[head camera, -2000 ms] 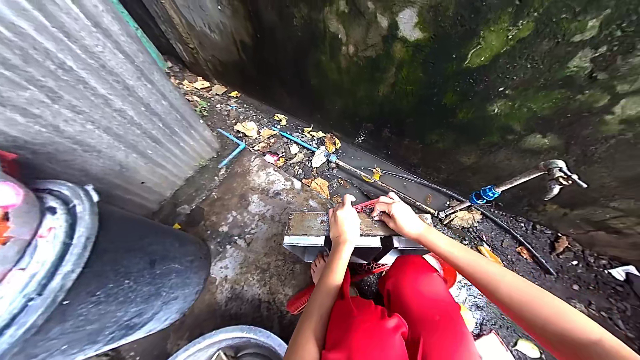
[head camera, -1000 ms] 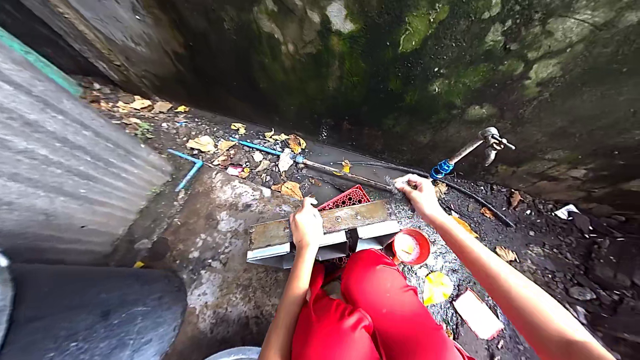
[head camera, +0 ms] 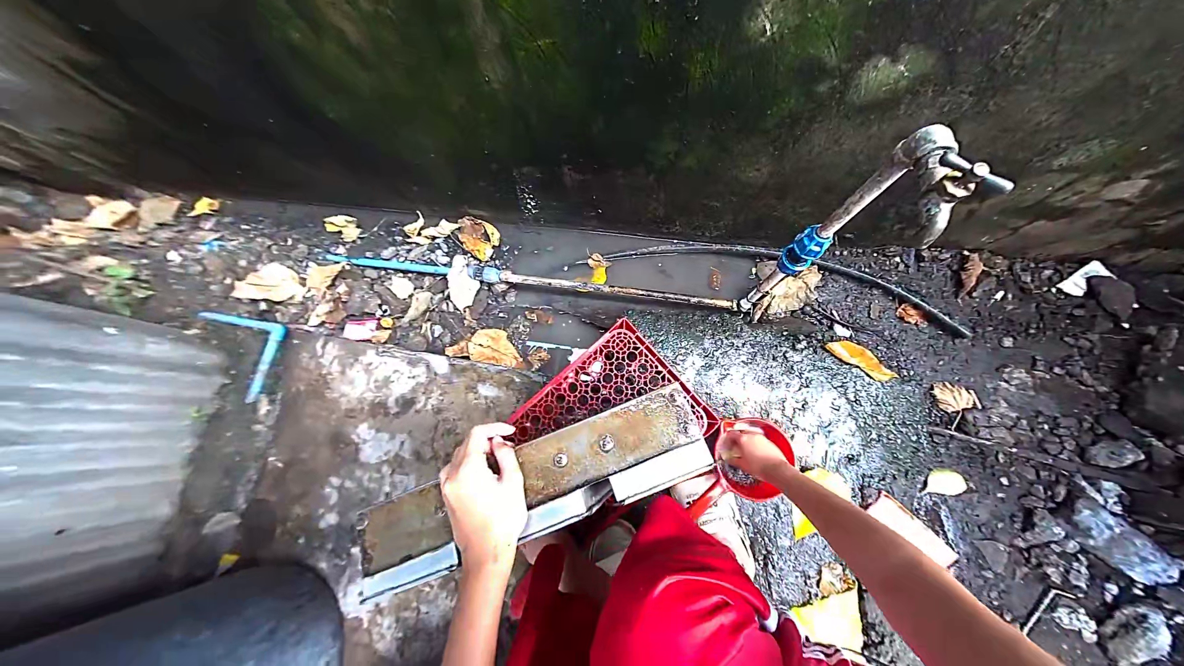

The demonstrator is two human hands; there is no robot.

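Observation:
My left hand [head camera: 483,486] grips a long board with a brown, worn top [head camera: 601,444] and pale metal-like sides, held slantwise above my knees. Two screw heads show on its top face. Beyond the board lies a red plastic crate or basket [head camera: 615,370] with round holes, partly covered by it. At the board's right end, my right hand [head camera: 751,453] reaches into a round red plastic container [head camera: 768,486]; its fingertips are hidden inside, so whether they hold anything cannot be told.
A metal tap [head camera: 934,171] on a pipe with a blue fitting [head camera: 803,250] stands by the mossy wall [head camera: 573,111]. A blue pipe elbow [head camera: 268,347] and dry leaves lie on the ground. Corrugated sheet [head camera: 102,444] and a dark tub [head camera: 213,620] are at left.
My right hand has left the board, where it rested two seconds ago, and has come down into the red container. The board is now more tilted, with my left hand still on it.

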